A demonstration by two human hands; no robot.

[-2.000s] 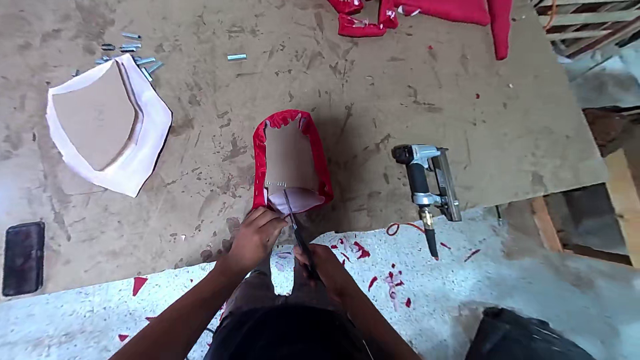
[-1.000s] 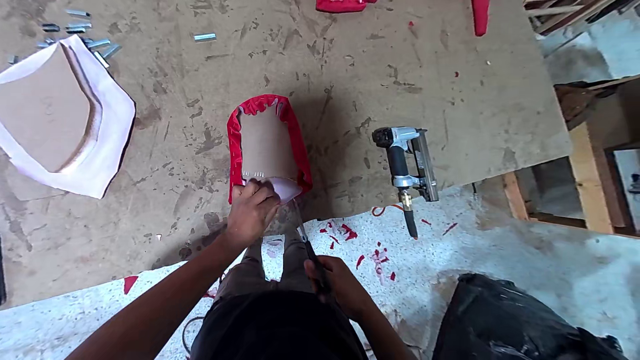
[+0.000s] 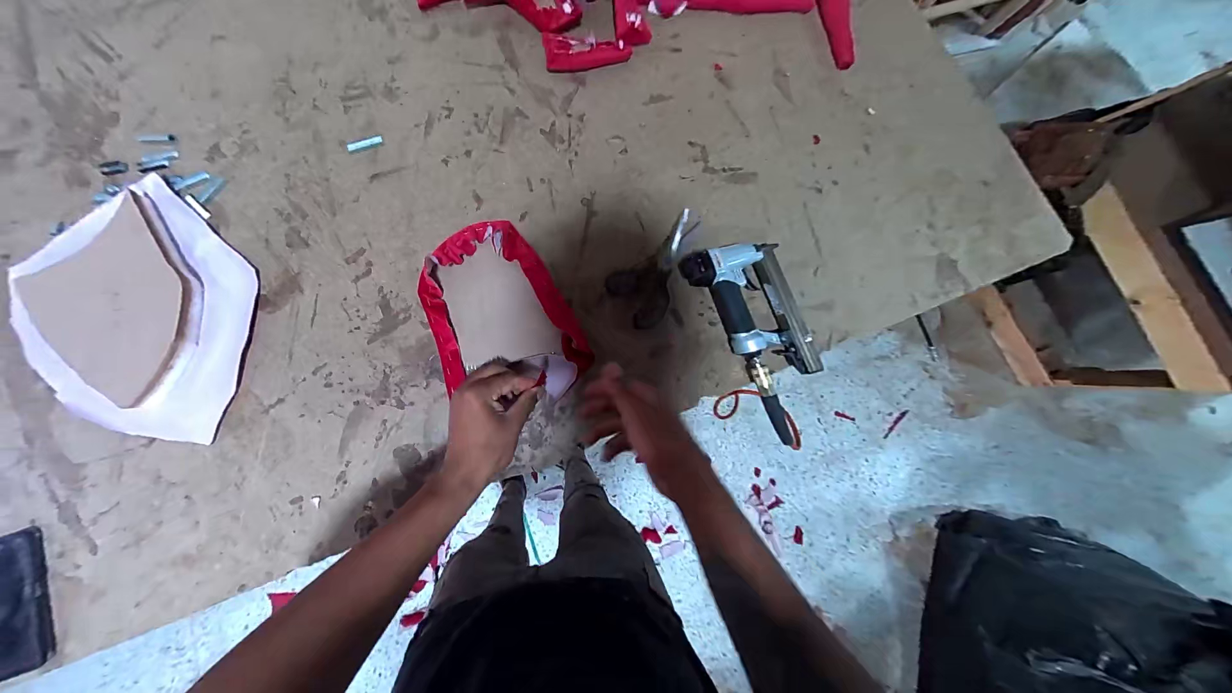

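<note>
A board panel point(image 3: 500, 308) with red fabric point(image 3: 438, 318) folded over its edges lies near the table's front edge. At its lower end, my left hand point(image 3: 491, 409) pinches a small piece of red fabric beside white padding point(image 3: 560, 375). My right hand point(image 3: 630, 419), blurred, is just right of that end with its fingers apart and nothing in them. Scissors point(image 3: 664, 265) with dark handles lie on the table beyond my right hand. To their right is a pneumatic staple gun point(image 3: 746, 303) with an air hose fitting.
A shield-shaped board on white padding point(image 3: 207, 385) lies at left, near several staple strips point(image 3: 159, 159). Another strip point(image 3: 365, 143) lies apart. Red fabric-covered parts point(image 3: 587, 53) are at the back. A dark phone point(image 3: 24, 602) is at lower left, a black plastic bag point(image 3: 1049, 606) at lower right.
The scissors, in my right hand at the panel's lower end before, now lie on the table left of the staple gun. My right hand has let them go.
</note>
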